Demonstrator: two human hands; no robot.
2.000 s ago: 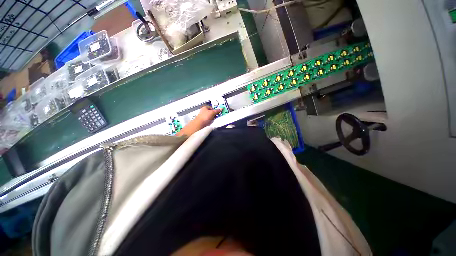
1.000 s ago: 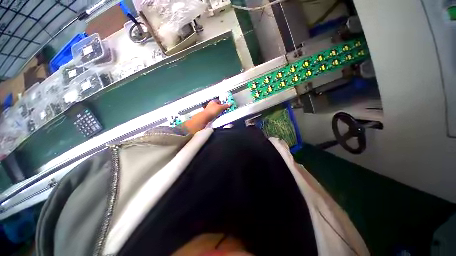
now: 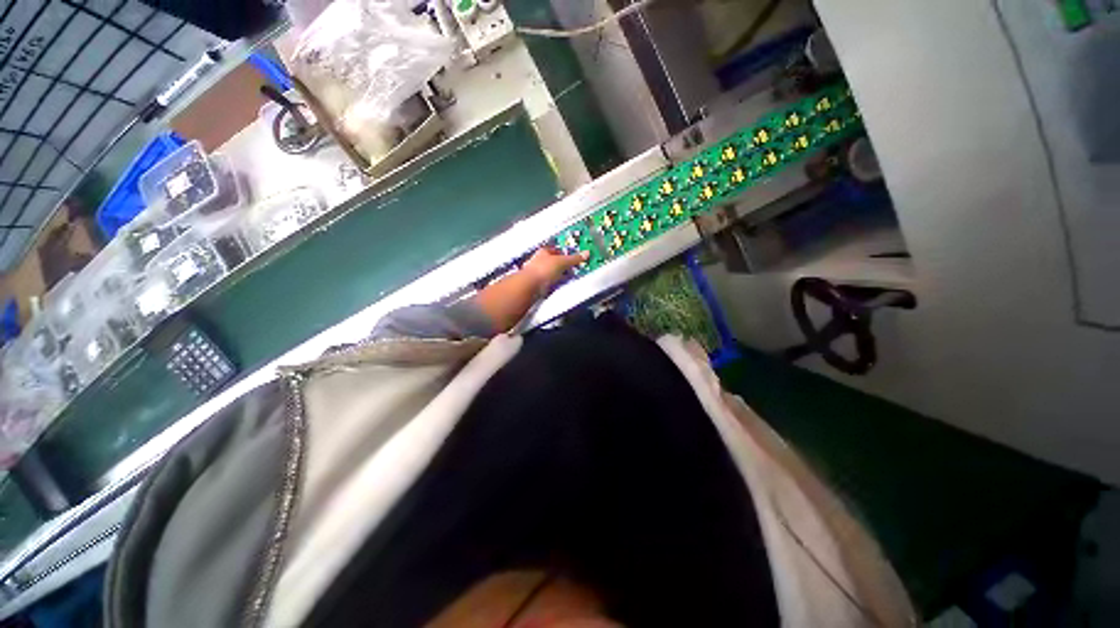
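My left hand [image 3: 547, 264] is bare and reaches from a grey sleeve to the conveyor rails [image 3: 633, 260]. Its fingers are on a small green circuit board [image 3: 590, 243], partly hidden by the hand. This board lies between the rails at the near end of a long row of green boards [image 3: 700, 187] with yellow and dark parts. The board touches or almost touches the row; the exact gap cannot be told. The row runs right into the machine. My right hand is not in view.
A calculator [image 3: 200, 359] lies on the green bench top [image 3: 369, 252]. Clear component boxes [image 3: 190, 178] and a box with plastic bags [image 3: 399, 141] stand behind. At right are a pale machine [image 3: 983, 245], a black handwheel [image 3: 835, 325] and a blue bin [image 3: 715, 307] of thin strips.
My left hand and the small board have moved right along the rails, closing the gap to the row. The whole view has shifted, so the bench and machine appear further left.
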